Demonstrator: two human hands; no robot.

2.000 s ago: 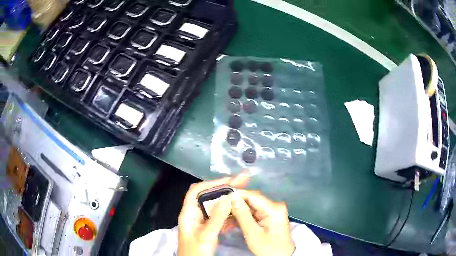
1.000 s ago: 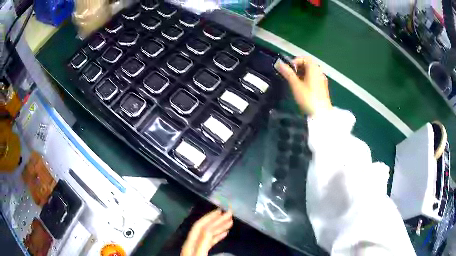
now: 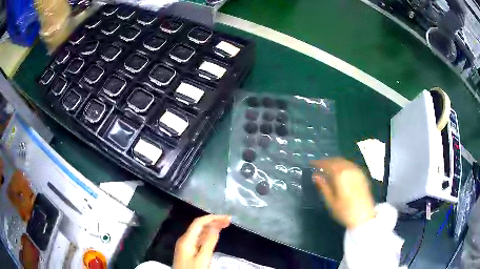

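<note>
The black blister tray (image 3: 181, 176) lies at the left with watch cases in its pockets. Several cases in the right-hand row carry white strips (image 3: 190, 93). One near pocket (image 3: 120, 133) holds no case. The clear carrier sheet (image 3: 316, 113) lies right of the tray, with dark round discs (image 3: 250, 127) mostly on its left side. My right hand (image 3: 345, 192) is over the sheet's lower right edge, slightly blurred, fingers apart, with nothing visible in it. My left hand (image 3: 199, 241) is at the mat's near edge, fingers loosely bent, with nothing visible in it.
A white tape dispenser (image 3: 416, 152) stands at the right, with a white paper scrap (image 3: 373, 157) beside it. At the lower left are the press bed (image 3: 68, 181), black fixture (image 3: 43, 221) and red emergency stop button (image 3: 95, 260). A white line crosses the green mat.
The case between my hands earlier went with my right hand to the tray's far right pocket, which now holds a strip-covered case. My right hand has come back over the sheet, empty.
</note>
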